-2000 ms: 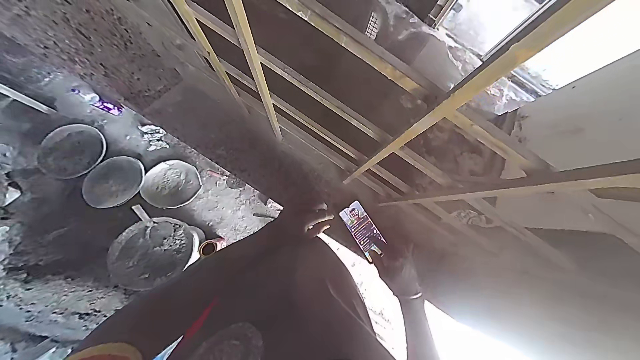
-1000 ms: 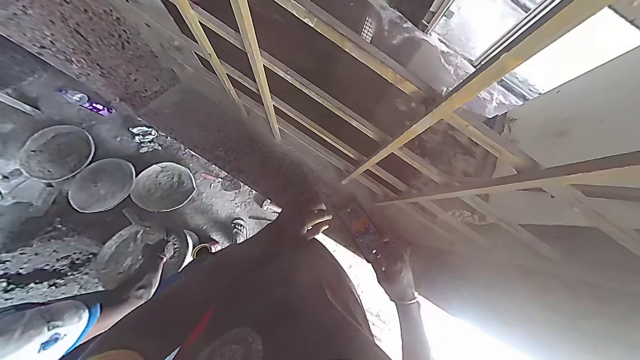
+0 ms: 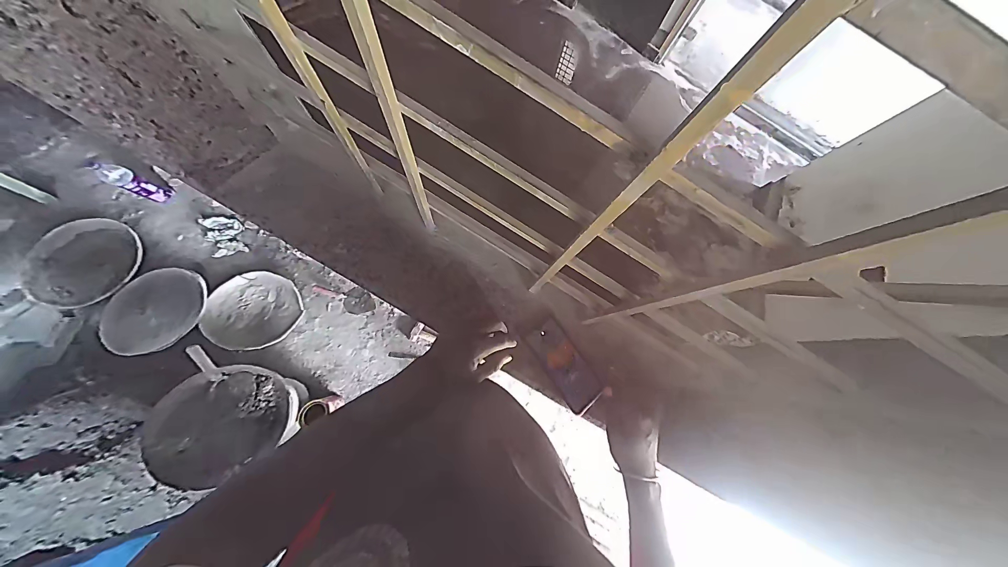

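A smartphone [image 3: 562,364] with a dark screen showing an orange patch is held in my right hand [image 3: 630,421], which has a thin band at the wrist. Just left of the phone, my left hand [image 3: 493,352] has its fingers bent and slightly apart, touching nothing that I can see. Its palm is in shadow. My dark clothing fills the lower middle.
Round basins, one with pale powder [image 3: 252,310], stand at left. A larger basin [image 3: 213,429] of grey mix has a handle over its rim. A purple-labelled bottle [image 3: 134,183] lies beyond. Wooden bars [image 3: 654,169] cross above. Another person's blue clothing [image 3: 126,551] shows lower left.
The phone screen has gone from a bright page to a dark picture. A co-worker's arm, reaching to the large basin one second ago, has drawn away from it.
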